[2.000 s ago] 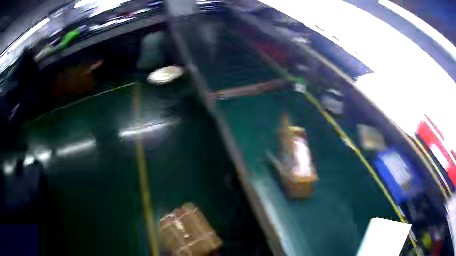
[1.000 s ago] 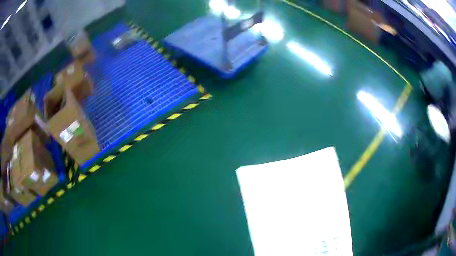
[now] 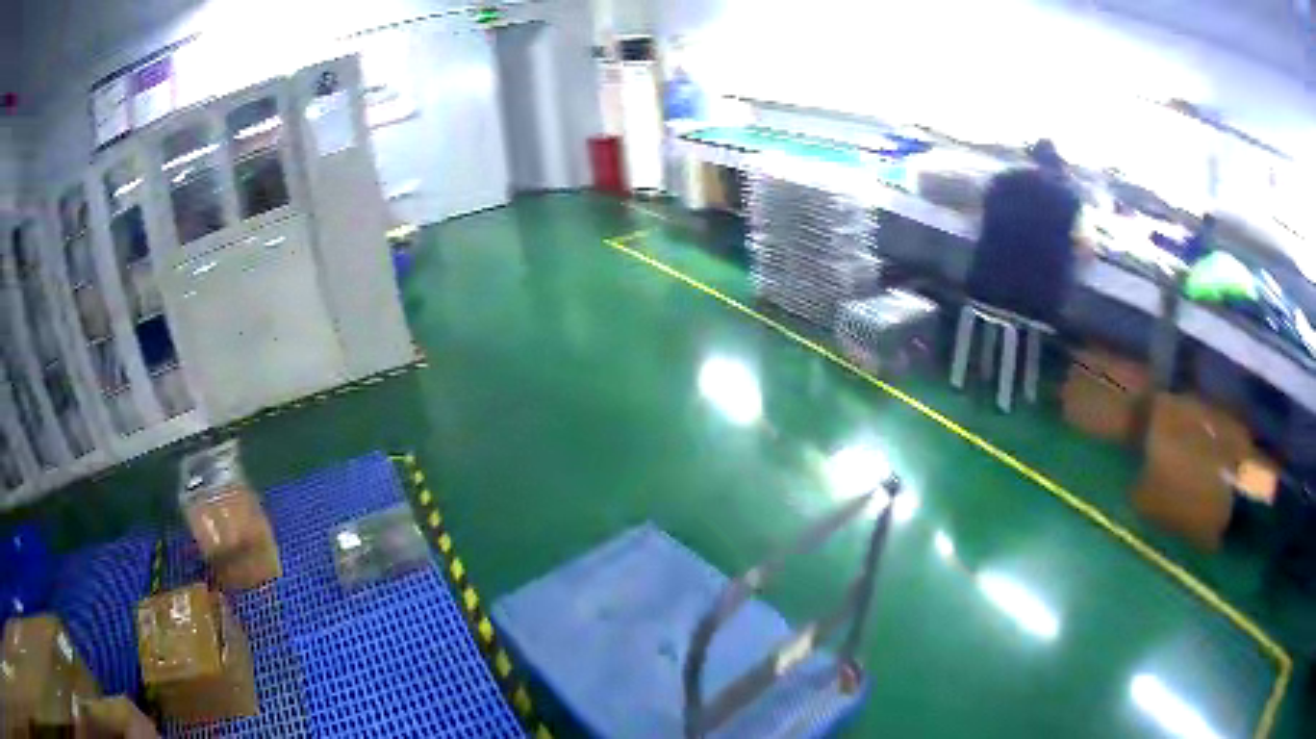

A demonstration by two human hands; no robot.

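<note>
Neither of my hands is in the picture, and no sheet shows now. Nearest in front of me is a flat blue trolley point(image 3: 621, 614) with a dark upright push handle, standing on the green floor at the bottom centre. To its left are blue slatted pallets point(image 3: 383, 635) edged with yellow and black tape. A brown carton point(image 3: 195, 657) and a few other boxes stand on them. A clear or grey package point(image 3: 378, 546) lies on the pallet near the trolley.
White cabinets point(image 3: 274, 274) stand at the left. A person in dark clothes point(image 3: 1028, 238) sits on a white stool point(image 3: 999, 325) at the long bench on the right. Stacked trays point(image 3: 811, 246) and brown cartons point(image 3: 1191, 469) are on the floor by the bench. A yellow line point(image 3: 953, 426) crosses the floor.
The view has swung from the bench to the pallets and now looks farther up the room. The white sheet seen one second ago has left the picture. The trolley now appears lower.
</note>
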